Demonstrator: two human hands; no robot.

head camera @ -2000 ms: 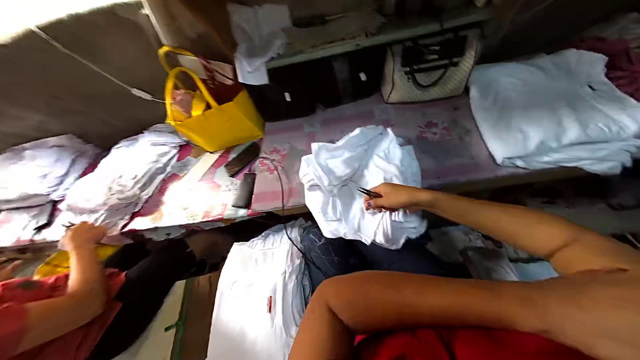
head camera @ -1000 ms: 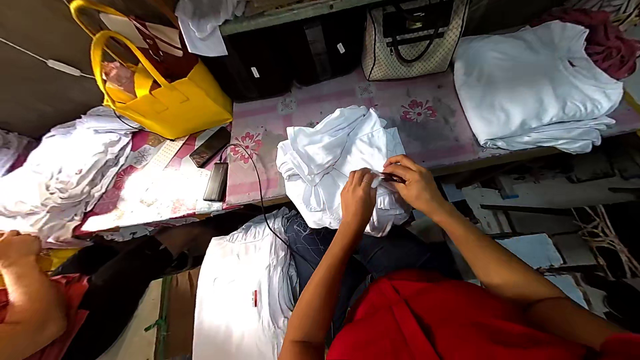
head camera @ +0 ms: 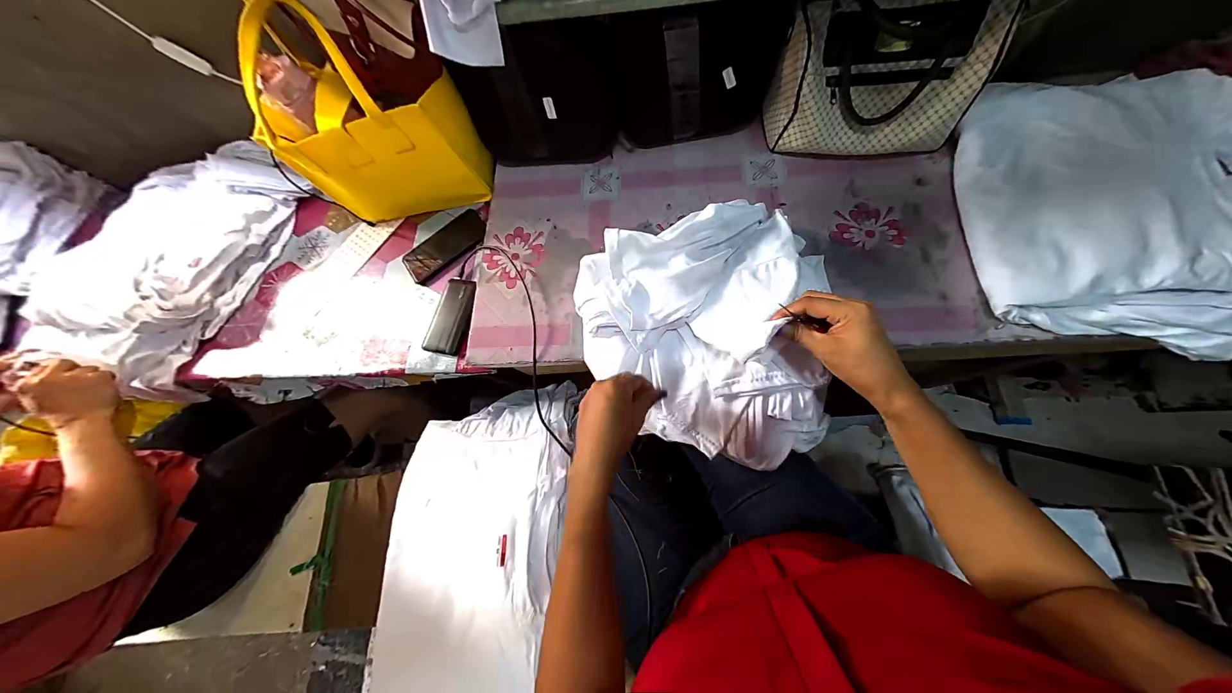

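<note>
A crumpled white garment (head camera: 703,327) lies over the table's front edge and hangs above my lap. My right hand (head camera: 842,337) is at its right side, closed on a small dark pointed tool (head camera: 808,320), perhaps thread snips. The tool's tip is beside a fold of the cloth. My left hand (head camera: 621,404) is at the garment's lower left edge, fingers bent together; whether they pinch the cloth is unclear. More white garments (head camera: 472,520) lie in a stack to the left of my lap, with a small red tag on top.
A yellow handbag (head camera: 395,159), a phone (head camera: 445,245), a power bank (head camera: 449,316) with a cable and a checked handbag (head camera: 890,77) are on the table (head camera: 924,241). White garment piles lie left (head camera: 164,279) and right (head camera: 1097,192). A co-worker's arm (head camera: 82,500) is at far left.
My left hand, beside the right one a second ago, has moved left and down to the garment's lower left edge. My right hand stays at the right side with the dark tool.
</note>
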